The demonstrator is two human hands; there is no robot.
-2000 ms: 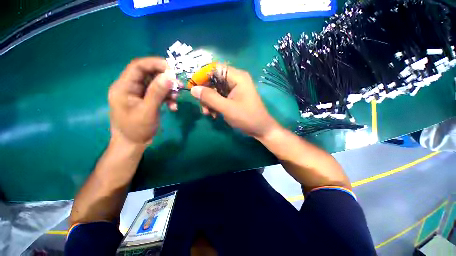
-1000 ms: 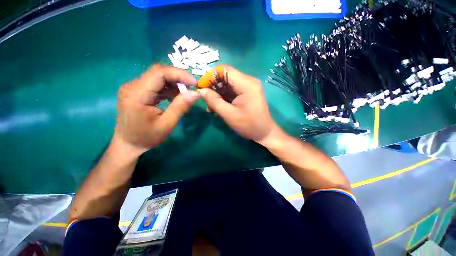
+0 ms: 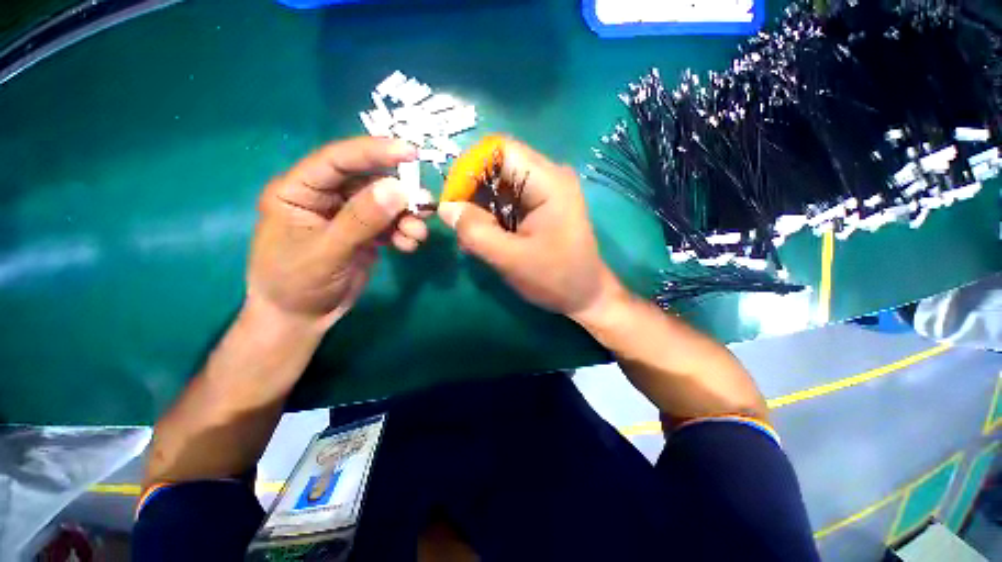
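Note:
My left hand (image 3: 330, 220) holds a small white connector housing (image 3: 411, 184) upright between thumb and forefinger. My right hand (image 3: 522, 220) is close to its right, with an orange cover (image 3: 475, 169) on a finger. It holds a small bunch of thin black wires (image 3: 507, 202) with pale tips inside the curled fingers. Its thumb tip is near the housing; whether a wire enters the housing is too small to tell. A heap of loose white housings (image 3: 423, 115) lies on the green mat just beyond my hands.
A large pile of black wire harnesses (image 3: 714, 181) with white blocks along its near edge lies at right. A small separate wire bundle (image 3: 731, 283) lies beside it. A blue-rimmed tray (image 3: 672, 30) stands at the far edge, another is cut off at the top.
The housing now stands upright and shows more clearly in my left fingers. My hands have drawn slightly apart at the fingertips, and the wires in my right hand show more.

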